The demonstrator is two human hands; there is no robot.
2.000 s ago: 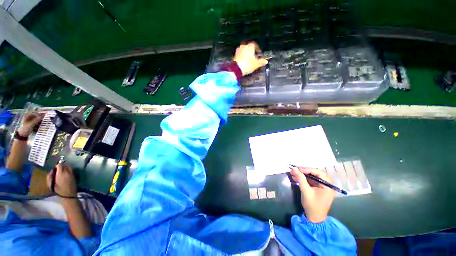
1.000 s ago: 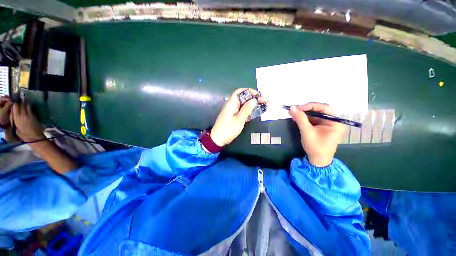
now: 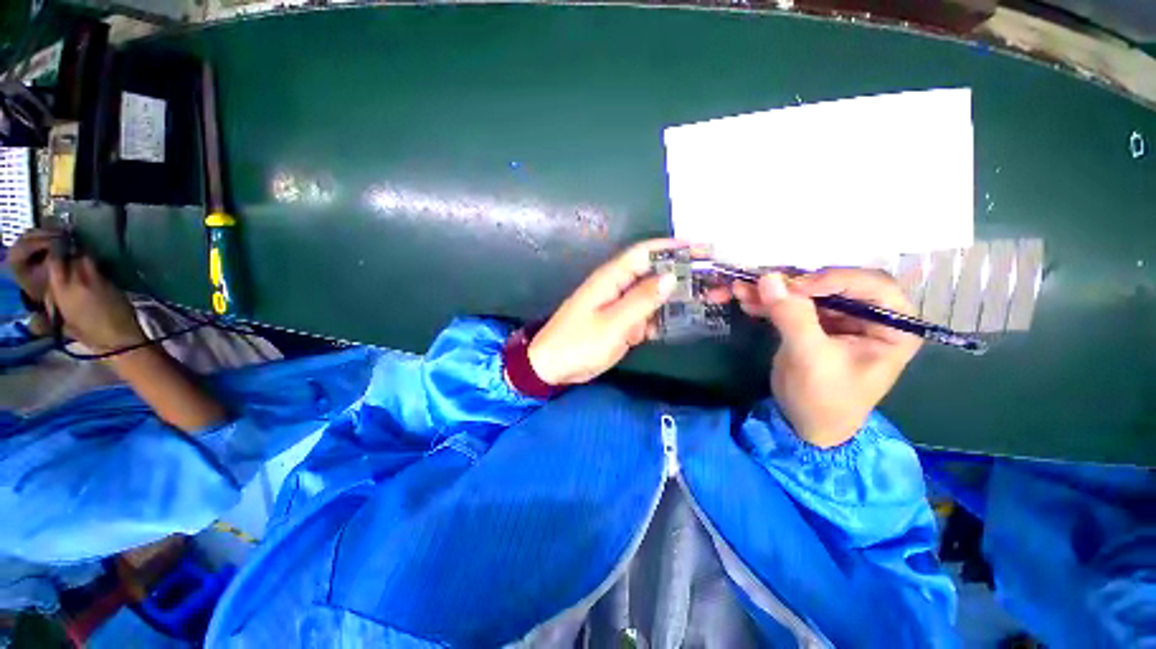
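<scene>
My left hand (image 3: pixel 598 323) holds a small grey circuit board module (image 3: pixel 686 304) between thumb and fingers, above the bench near my body. My right hand (image 3: pixel 830 349) grips a thin black pen-like tool (image 3: pixel 887 316), its tip pointing left at the module's upper part. Whether the tip touches the module cannot be told. A white paper sheet (image 3: pixel 824 178) lies beyond my hands. Several grey adhesive strips (image 3: pixel 982 289) lie side by side to the right, partly behind my right hand and the tool. The small adhesive squares are not visible.
A screwdriver with a yellow and dark handle (image 3: pixel 219 266) lies at left on the green bench (image 3: pixel 444 114). Beside it is a black box with a white label (image 3: pixel 152 140). Another person's hands (image 3: pixel 76 298) are at far left with a thin black cable. A pale rail edges the bench's far side.
My left hand has come back from the compartment tray with the module and has moved right, to the tool tip. The view has tilted down; the tray has left the picture.
</scene>
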